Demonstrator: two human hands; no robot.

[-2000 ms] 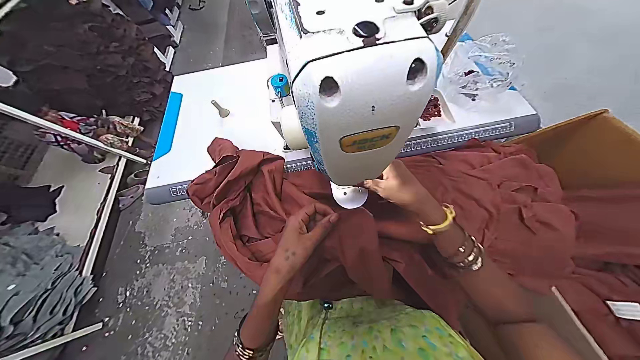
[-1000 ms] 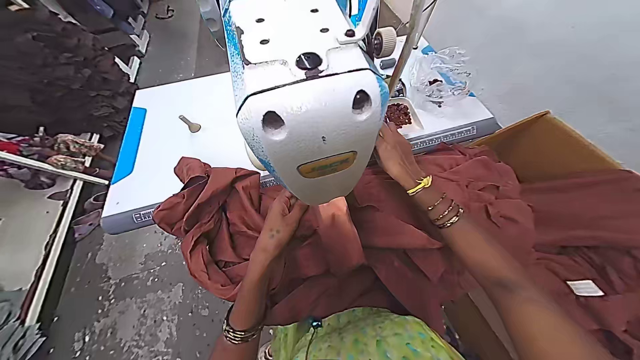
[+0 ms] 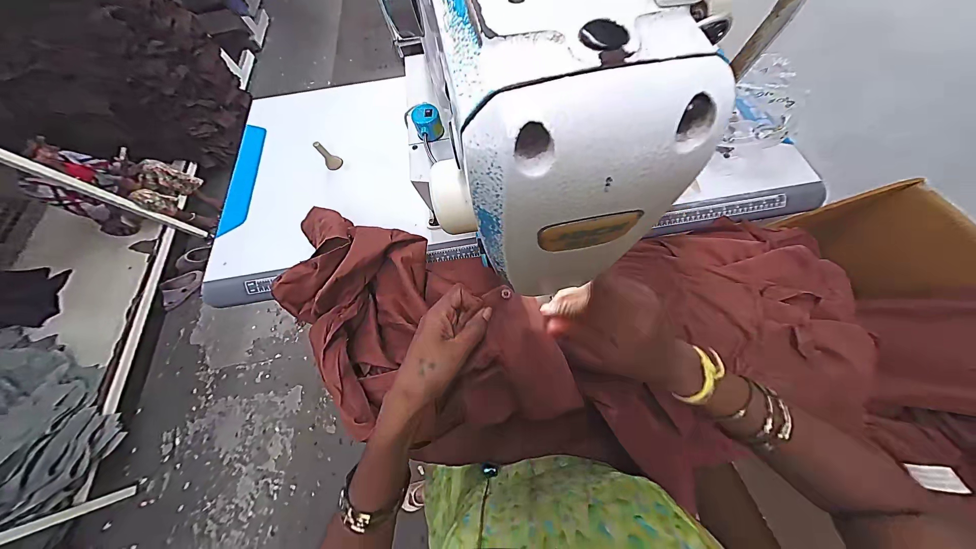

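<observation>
Reddish-brown fabric lies bunched over the front edge of a sewing machine's table and hangs toward my lap. My left hand pinches it between thumb and fingers, just left of a small round button on the cloth. To the right, my right hand, slightly blurred, has its fingertips on the same fabric close under the white head of the sewing machine. The head hides the needle area.
A cardboard box with more brown cloth stands at the right. On the white table lies a small pale tool; a clear plastic bag sits behind the machine. Racks with garments stand at the left.
My right hand has come from beside the machine head to the fabric in front of it, nearer my left hand. A button on the cloth now shows between them. The view has shifted.
</observation>
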